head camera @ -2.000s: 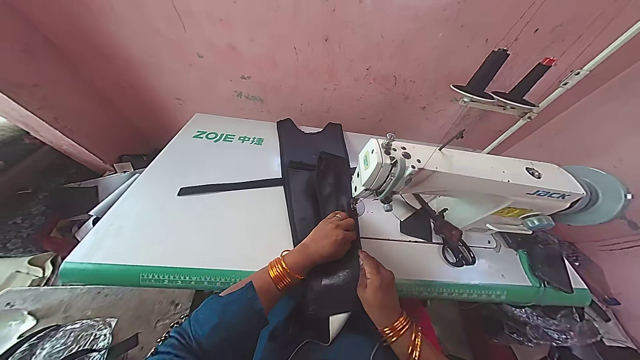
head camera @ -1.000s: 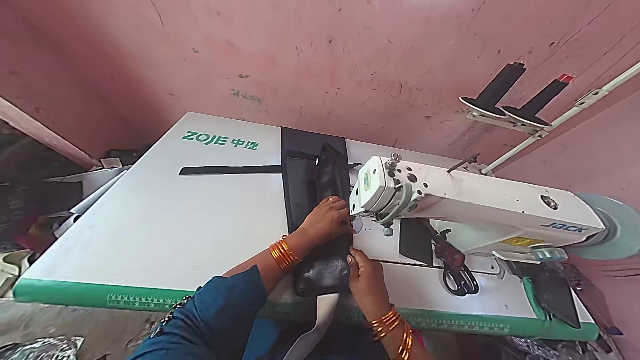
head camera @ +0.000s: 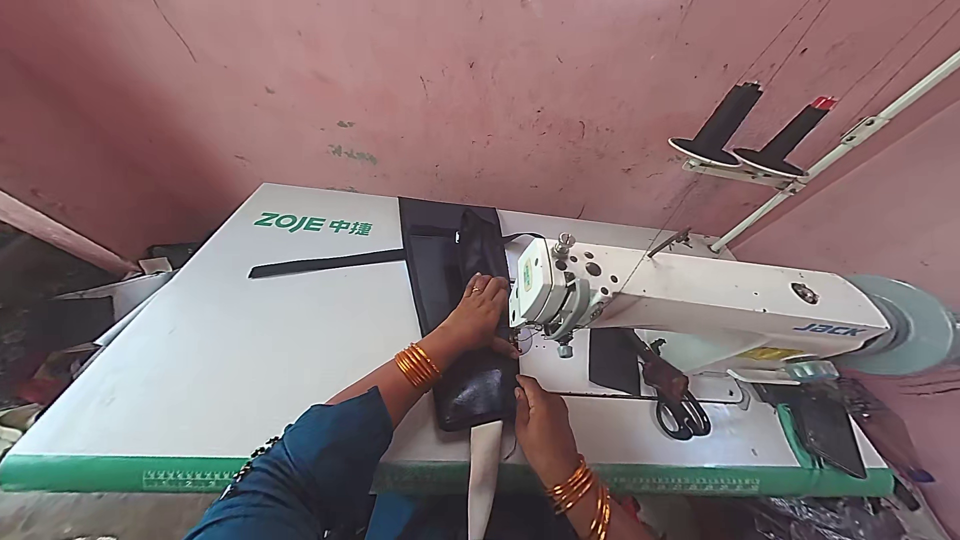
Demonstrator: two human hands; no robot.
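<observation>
A long black workpiece, leather-like in part (head camera: 472,394), lies front to back on the white sewing table, its right edge at the needle area of the white Jack sewing machine (head camera: 705,292). My left hand (head camera: 480,311) presses on it just left of the machine head, fingers bent. My right hand (head camera: 540,416) touches its right edge nearer the front, with thumb and fingertips at the edge; whether it pinches the edge is unclear. A black strap (head camera: 326,262) extends left from the workpiece. A pale strip (head camera: 484,472) hangs from its front end over the table edge.
Black-handled scissors (head camera: 682,412) and a dark flat piece (head camera: 615,360) lie right of the needle area. A black flat object (head camera: 829,431) rests at the table's right end. Two black thread cones (head camera: 727,124) stand on a rack. A green ruled edge (head camera: 300,476) borders the front.
The workpiece's far end, notched and angled two seconds ago, now looks flat and straight. The pale strip shows longer below the front end. Both hands stay beside the machine head.
</observation>
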